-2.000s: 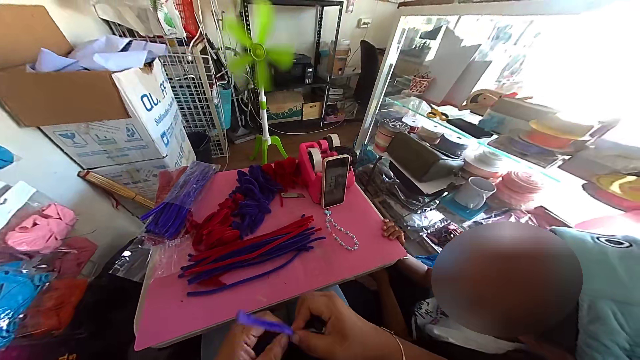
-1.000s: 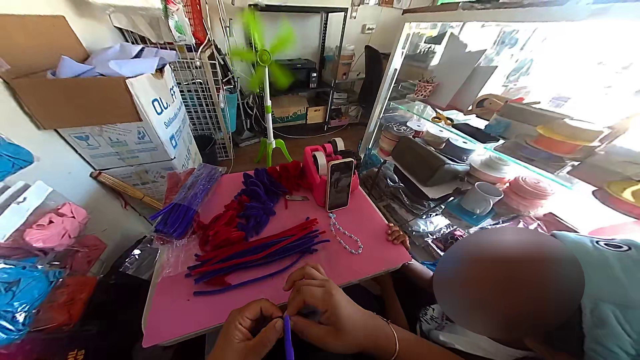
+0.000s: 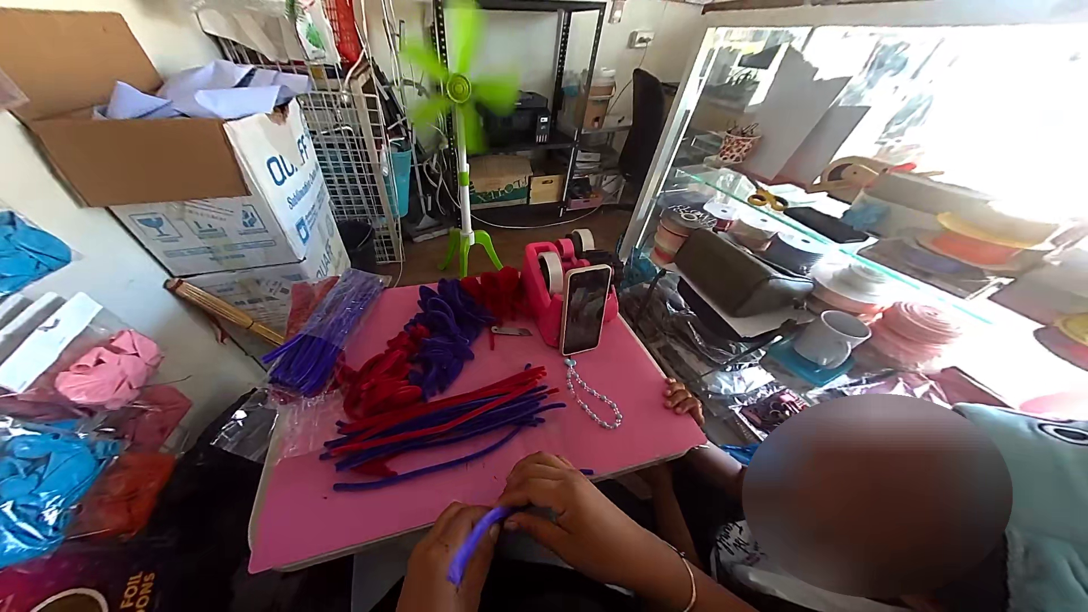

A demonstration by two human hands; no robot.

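Between my left hand [image 3: 450,548] and my right hand [image 3: 561,510], just off the near edge of the pink table [image 3: 382,527], a purple fuzzy pipe cleaner [image 3: 473,544] is pinched and bent. Loose red and dark blue pipe cleaners [image 3: 450,421] lie in a pile beyond my hands. Behind them are looped red shapes [image 3: 382,374] and looped blue shapes [image 3: 450,331]. A plastic bag of purple pipe cleaners [image 3: 327,336] rests at the table's left. A phone [image 3: 586,309] leans upright against a pink tape dispenser [image 3: 544,289], its beaded strap [image 3: 595,399] on the table.
Another person's hand [image 3: 683,399] touches the table's right edge; that person sits close at my right. A glass display case [image 3: 833,229] with ribbon rolls and a mug [image 3: 831,338] stands beyond. Cardboard boxes [image 3: 221,229] and bagged balloons [image 3: 110,365] are at left, a green fan [image 3: 459,89] behind.
The purple pipe cleaner pointed down between my fingers one second ago; now it slants down to the left, across my left hand. The other person's hand remains at the table edge.
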